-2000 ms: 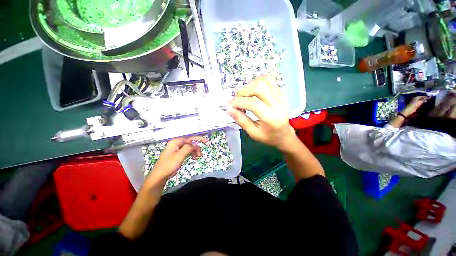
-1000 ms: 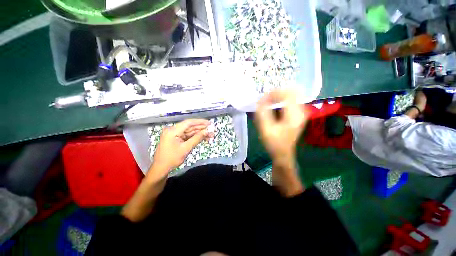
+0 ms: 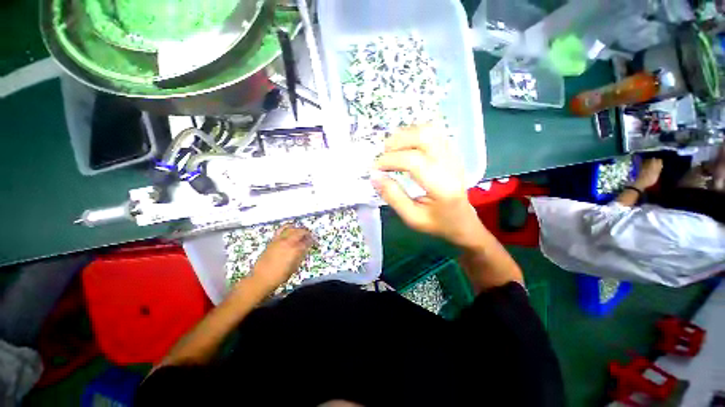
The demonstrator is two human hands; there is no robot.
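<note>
The silver assembly machine lies along the bench edge, partly washed out by glare. My right hand is at its right end, fingertips together at the bright metal; whether they hold a part cannot be told. My left hand is in the near tub, fingers curled down among the small white-and-green parts; its fingertips are hard to see. The far tub stands behind my right hand with similar parts in it.
A steel bowl feeder with a green inside stands at the back left, beside a clear tray. A clear bin and an orange bottle are at the right. A red stool is at the lower left. Another worker's sleeve is at the right.
My right hand has moved from right of the machine back to its right end. My left hand has gone lower, down among the parts in the near tub. The camera view has shifted.
</note>
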